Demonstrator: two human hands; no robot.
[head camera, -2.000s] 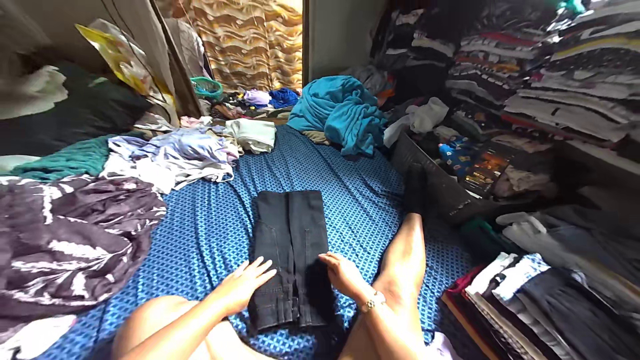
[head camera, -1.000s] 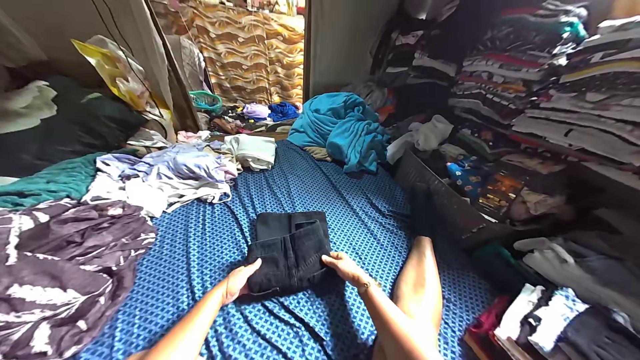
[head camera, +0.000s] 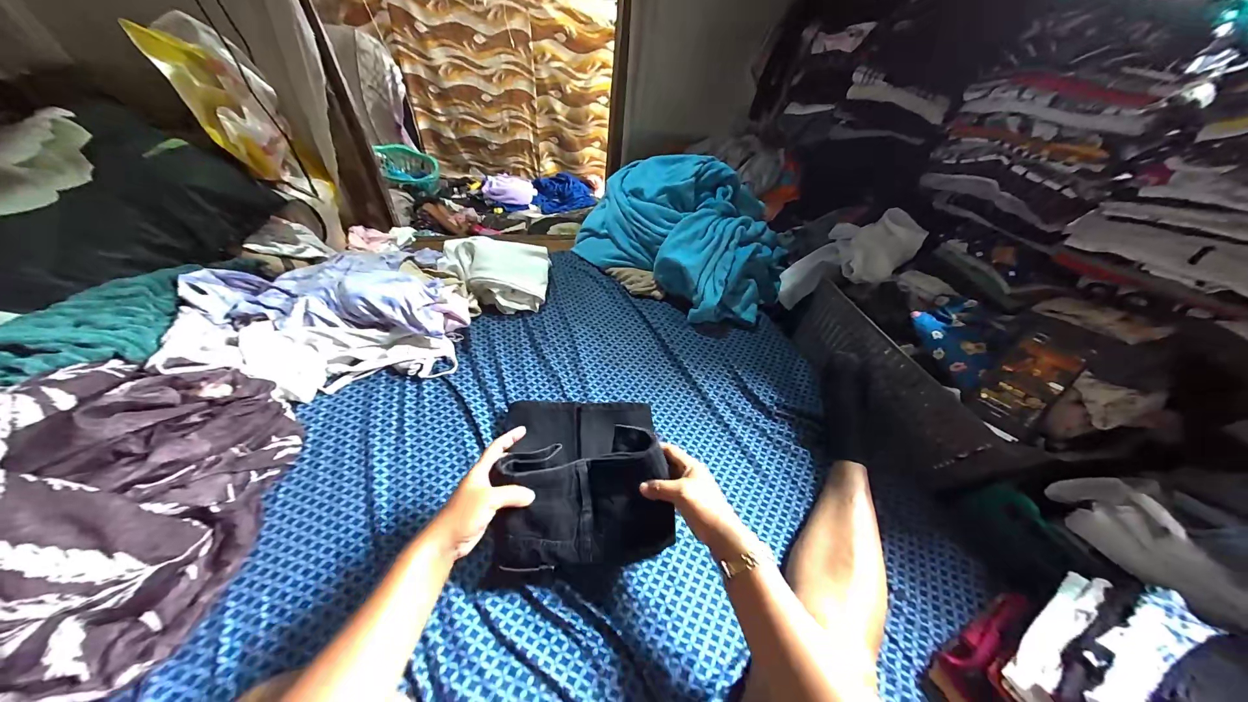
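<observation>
A black denim garment (head camera: 585, 502), folded over on itself, is held between my two hands above a blue patterned sheet (head camera: 624, 361). My left hand (head camera: 487, 492) grips its left edge, with the thumb on the near layer and the fingers behind. On the opposite edge, my right hand (head camera: 687, 487) pinches the cloth between thumb and fingers; a watch or bracelet (head camera: 739, 563) is on that wrist. The far part of the folded garment lies beyond the raised near layer.
Purple-and-white cloth (head camera: 127, 526) and white and lilac clothes (head camera: 331, 312) lie at left. A teal cloth heap (head camera: 692, 234) sits at the back. At right are a dark basket (head camera: 897, 400), my leg (head camera: 843, 556), stacked folded clothes (head camera: 1053, 146) and another pile (head camera: 1082, 643).
The black garment lay long and flat two seconds ago; it is now folded shorter. Both my hands have gone from resting on it to gripping its sides.
</observation>
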